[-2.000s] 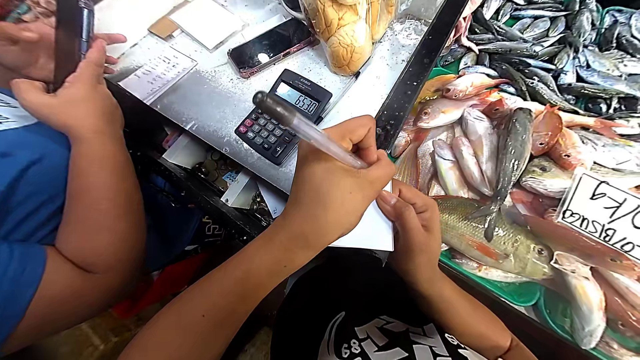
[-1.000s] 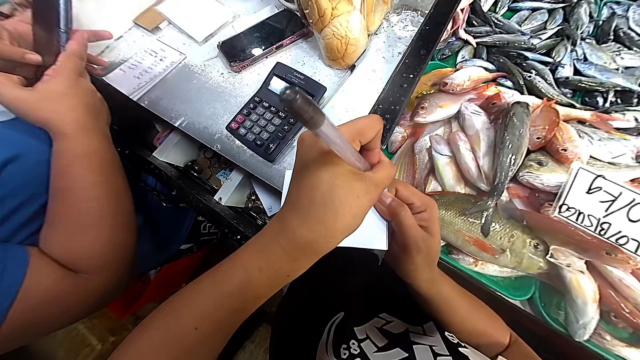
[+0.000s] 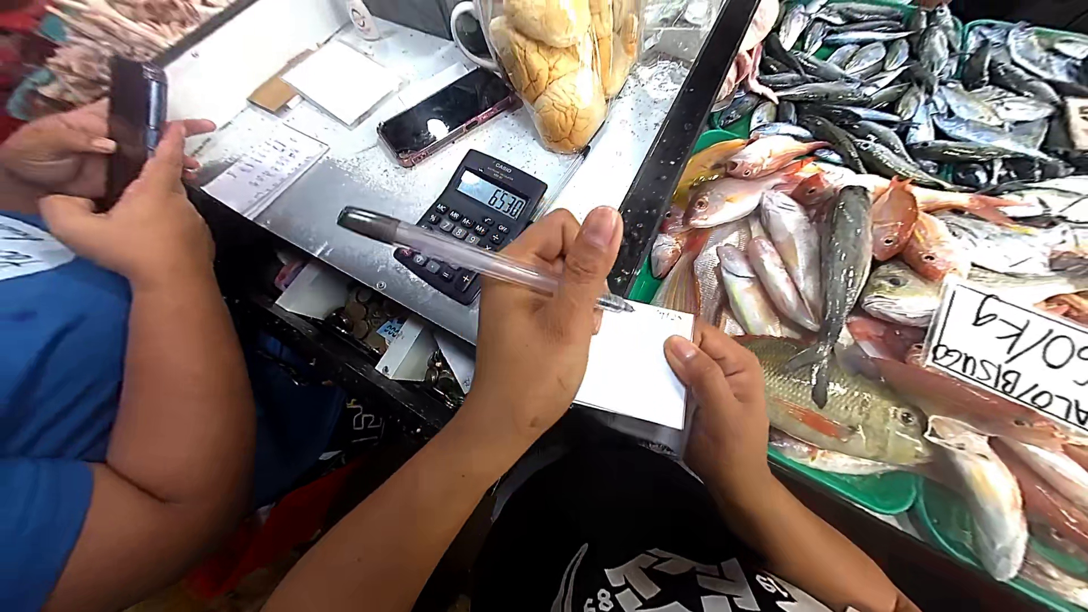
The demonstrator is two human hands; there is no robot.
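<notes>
My left hand (image 3: pixel 535 331) holds a clear-barrelled ballpoint pen (image 3: pixel 459 253), which slants low with its dark end to the upper left. Its tip is at the top part of a small white paper pad (image 3: pixel 637 370), where a few faint marks show by the upper edge. My right hand (image 3: pixel 722 399) pinches the pad's right side, thumb on top. Just beyond my left hand, a black Casio calculator (image 3: pixel 472 225) lies on the metal counter, its display lit and its lower right part partly hidden by the hand and pen.
On the counter (image 3: pixel 340 204) are a smartphone (image 3: pixel 446 115), bagged bread (image 3: pixel 552 76), a mug and papers (image 3: pixel 265 168). An open drawer of coins (image 3: pixel 361 319) sits below. At left another person's hands (image 3: pixel 140 195) hold a phone. Fish in green trays (image 3: pixel 884 489) and a price sign (image 3: pixel 1011 348) lie right.
My left hand has shifted its pose: the thumb is raised and the pen lies flatter, showing its tip and more of the pad. My right hand still holds the pad.
</notes>
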